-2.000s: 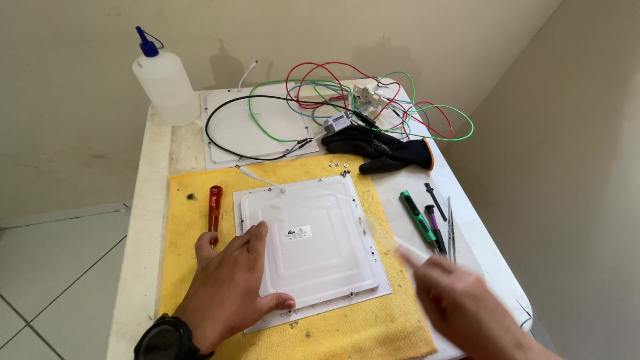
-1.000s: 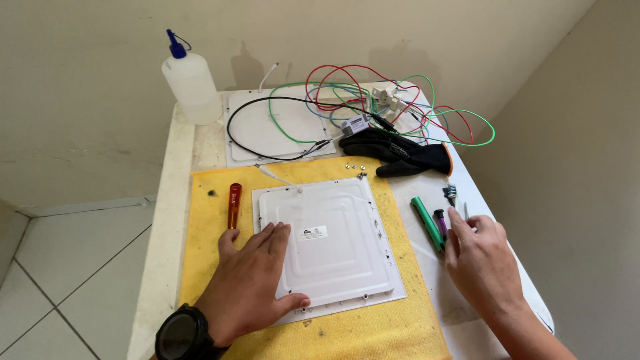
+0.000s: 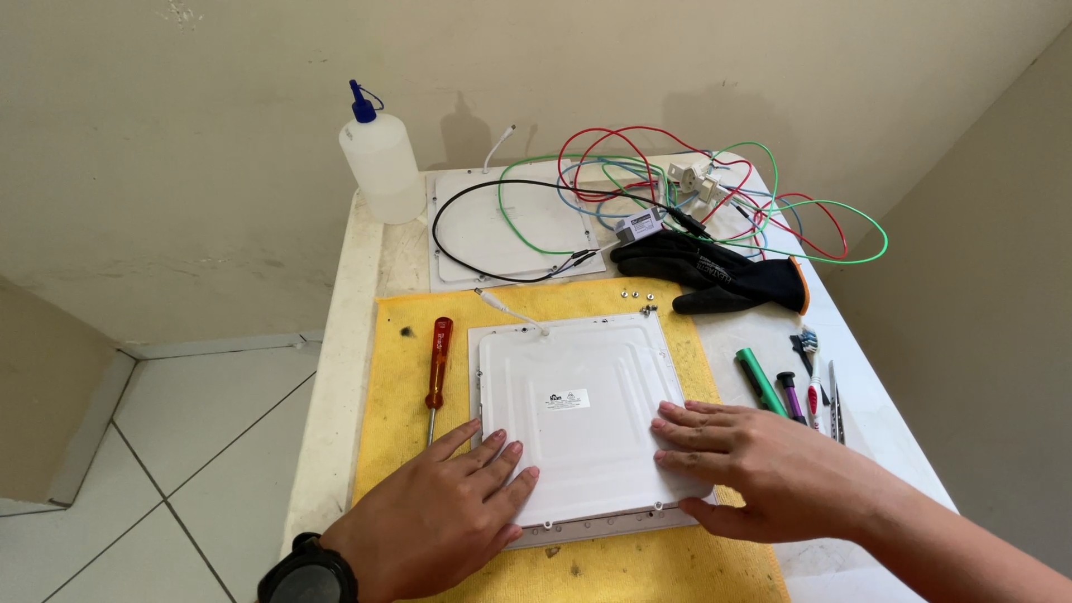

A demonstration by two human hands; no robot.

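A square white LED panel light point(image 3: 578, 452) lies back side up on a yellow cloth point(image 3: 398, 335), a short white cable with a plug point(image 3: 512, 310) at its far edge. My left hand point(image 3: 448, 507) rests on the panel's near left corner, and my right hand point(image 3: 745, 469) lies on its right edge, fingers spread. A red-handled screwdriver point(image 3: 439, 364) sits left of the panel. Small screws and nuts point(image 3: 636, 296) are beyond its far right corner. To the right are a green cylindrical tool point(image 3: 760, 383), a purple-and-black tool point(image 3: 790, 396), a toothbrush point(image 3: 812, 377) and metal tweezers point(image 3: 835, 402).
A second white panel point(image 3: 469, 209) lies at the back under red, green, blue and black wires. Near them are an LED driver point(image 3: 639, 226), white electrical sockets point(image 3: 695, 180) and a black work glove point(image 3: 712, 272). A plastic bottle with a blue cap point(image 3: 383, 167) stands at the back left corner.
My right hand has moved left from the tools onto the panel's right edge. The toothbrush now lies among the tools at the right. My left hand remains at the panel's left side.
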